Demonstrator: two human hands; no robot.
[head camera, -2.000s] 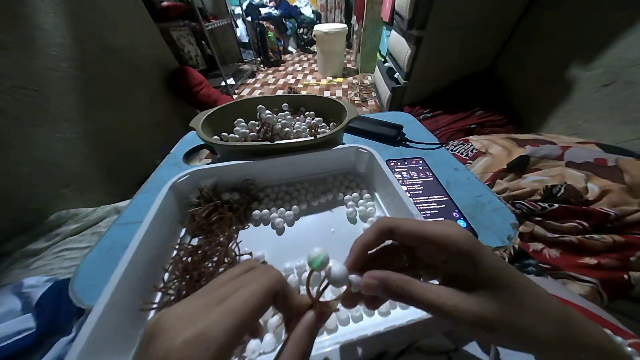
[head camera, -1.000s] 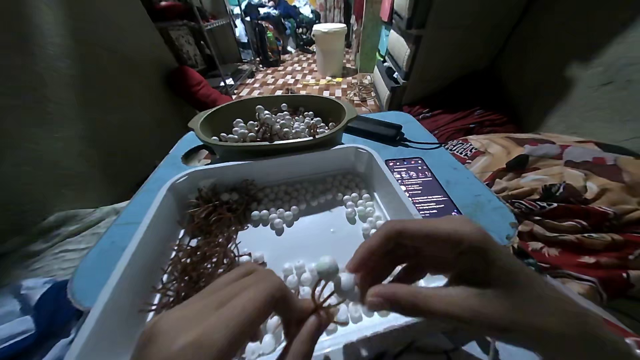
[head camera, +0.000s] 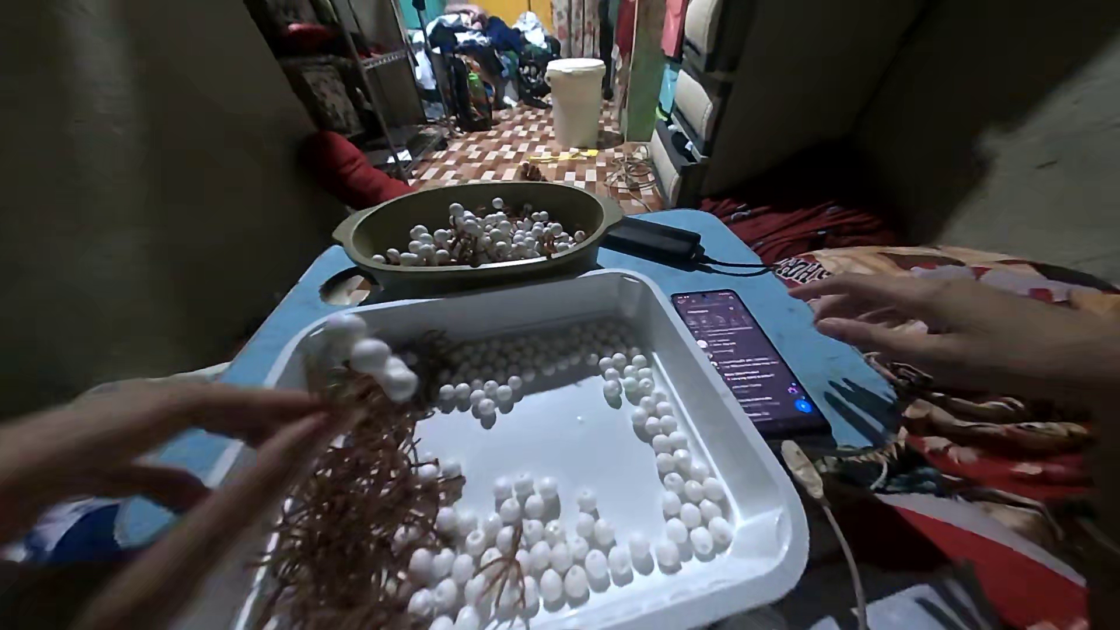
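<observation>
My left hand (head camera: 201, 455), blurred, pinches a brown twig-like piece with several white beads (head camera: 372, 357) on its tips, above the left side of a white plastic tray (head camera: 774, 525). Beneath it in the tray lies a heap of thin brown twig-like stems (head camera: 359, 516). Loose white beads (head camera: 542, 560) lie along the tray's near, right and far sides, and one small brown sprig (head camera: 507, 573) rests on the near ones. My right hand (head camera: 927, 324) is raised to the right of the phone, fingers spread, holding nothing.
Behind the tray, an olive oval basin (head camera: 481, 273) holds beaded sprigs. A lit smartphone (head camera: 744, 363) and a black power adapter (head camera: 652, 241) with a cable lie on the blue table (head camera: 840, 402). A white cable (head camera: 822, 490) hangs at the right; patterned cloth (head camera: 989, 437) lies beyond.
My hands, earlier together over the near part of the tray at a beaded sprig, are now apart. The left has moved left with the beaded piece; the right has moved right, past the phone.
</observation>
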